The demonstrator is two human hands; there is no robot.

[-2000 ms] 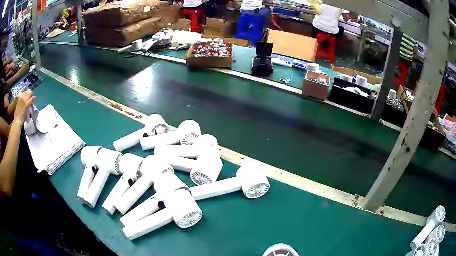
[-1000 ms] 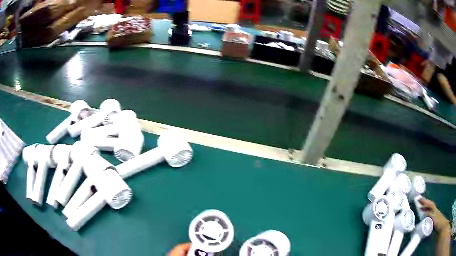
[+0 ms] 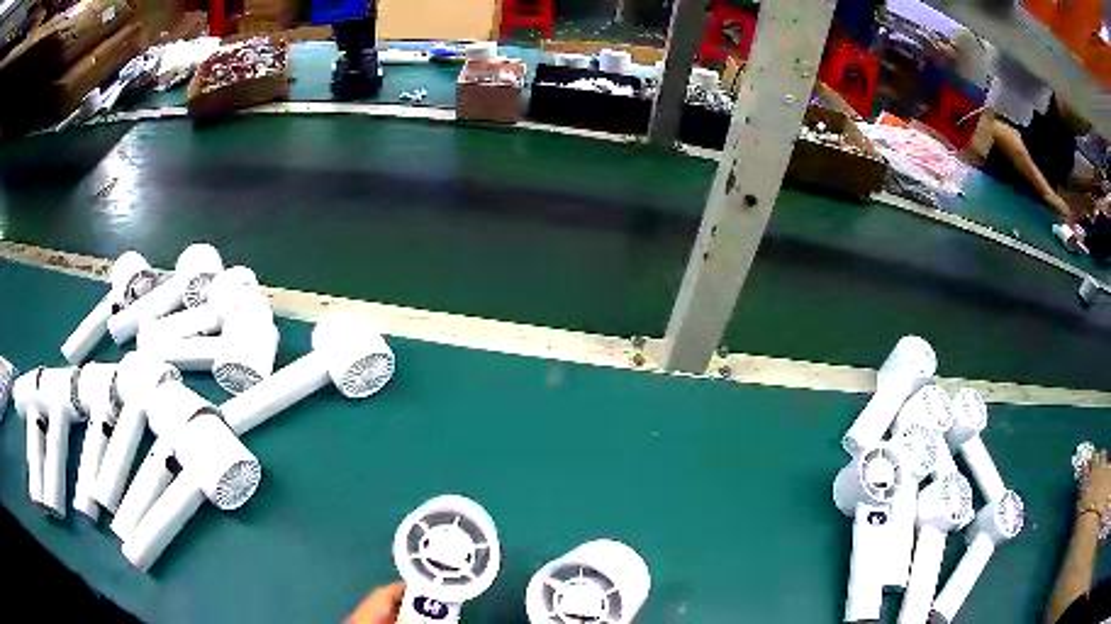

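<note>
My left hand (image 3: 379, 605), cut off by the bottom edge, holds a white handheld fan (image 3: 447, 549) by its handle. The fan's round end with hub and spokes faces me, and a small dark oval panel shows below the head. A second white fan (image 3: 590, 585) is just right of it, its spoked end up, its handle cut off by the bottom edge. My right hand is not in view. White fans (image 3: 207, 466) lie in a loose group at left, slotted grilles showing on some. Another group of fans (image 3: 877, 536) lies at right.
A pale metal rail (image 3: 512, 338) with a slanted post (image 3: 743, 195) edges the green bench. A dark green conveyor (image 3: 487, 232) runs beyond it, with cartons and parts boxes behind. A coworker's arm (image 3: 1082, 549) is at the right edge, its hand by small white parts (image 3: 1083, 457).
The view has swung right, so the left fan group sits further left. My left hand and two fans have come into view. The coworker's hand has left the right fan group.
</note>
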